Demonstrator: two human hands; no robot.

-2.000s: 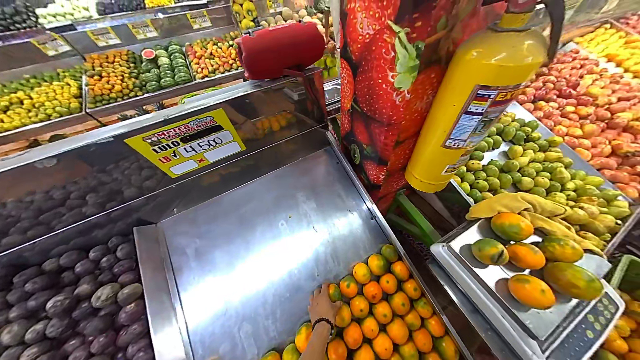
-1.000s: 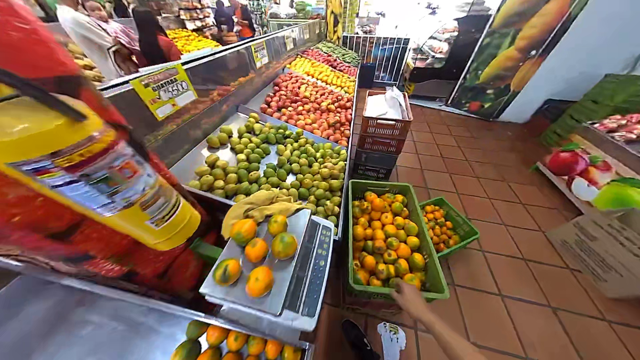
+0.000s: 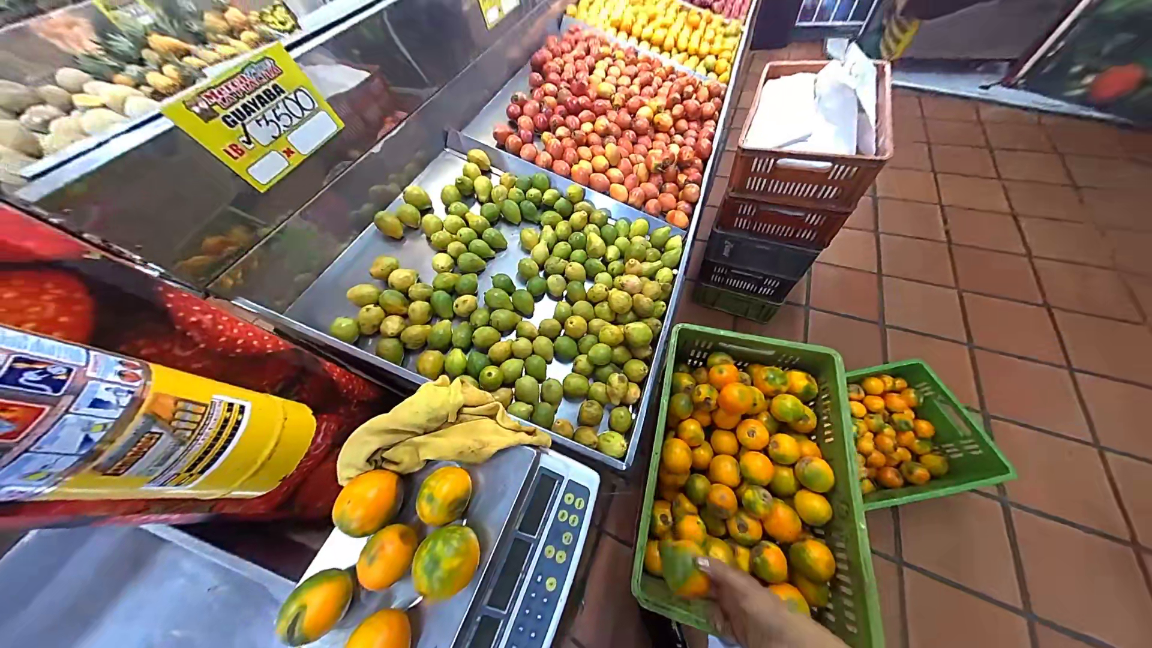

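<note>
My right hand (image 3: 756, 605) reaches in from the bottom edge over a green plastic crate (image 3: 862, 540) full of orange and green fruits. Its fingers are closed around a green-orange fruit (image 3: 684, 569) near the crate's lower end. To the left, several larger orange-green fruits (image 3: 446, 562) lie on the steel platform of a digital scale (image 3: 540, 549). A yellow cloth (image 3: 436, 423) is bunched at the platform's back edge. My left hand is not in view.
Guavas (image 3: 513, 306) fill a steel display tray, with red fruits (image 3: 621, 117) behind. A yellow fire extinguisher (image 3: 216, 436) juts in at left. Stacked crates (image 3: 801, 175) and a smaller green crate (image 3: 967, 459) with orange fruits stand on the tiled floor (image 3: 1062, 360).
The view has swung from the steel bin to the crates. One second ago the right hand was at the crate's near end; now its fingers are around a fruit. The scale holds one more fruit.
</note>
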